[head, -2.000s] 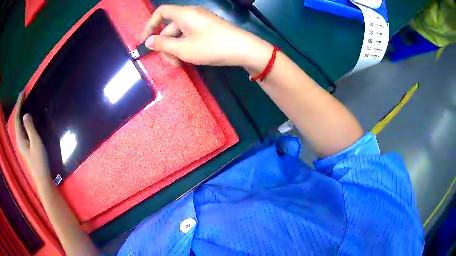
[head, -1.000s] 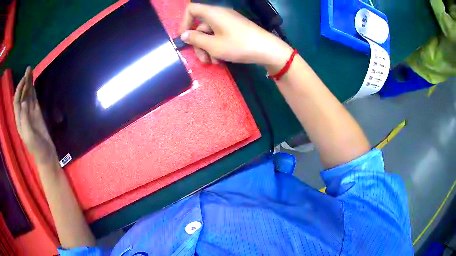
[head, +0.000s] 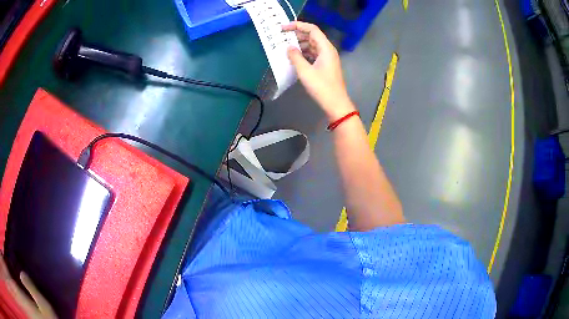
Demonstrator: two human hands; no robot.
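The tablet computer [head: 47, 218] lies dark-screened on the red foam pad [head: 134, 187] at the lower left, with a bright light reflection on its glass. A black cable [head: 156, 149] runs into its upper side edge. My left hand [head: 25, 299] is at the tablet's lower left edge, mostly cut off by the frame; its grip is hidden. My right hand [head: 315, 62] has its thumb and fingers at the edge of the white label strip [head: 271, 47], which hangs off the bench edge.
The blue parts bin [head: 212, 22] stands at the bench's far edge. A black barcode scanner [head: 100, 59] lies on the green mat [head: 156, 106], its cord looping over the edge. A blank white strip [head: 290, 140] hangs below. Grey floor [head: 449, 112] with yellow lines is at the right.
My right hand has left the tablet's cable end and moved right to the label strip. The view has swung right, bringing the scanner fully in. The cable stays in the tablet's edge.
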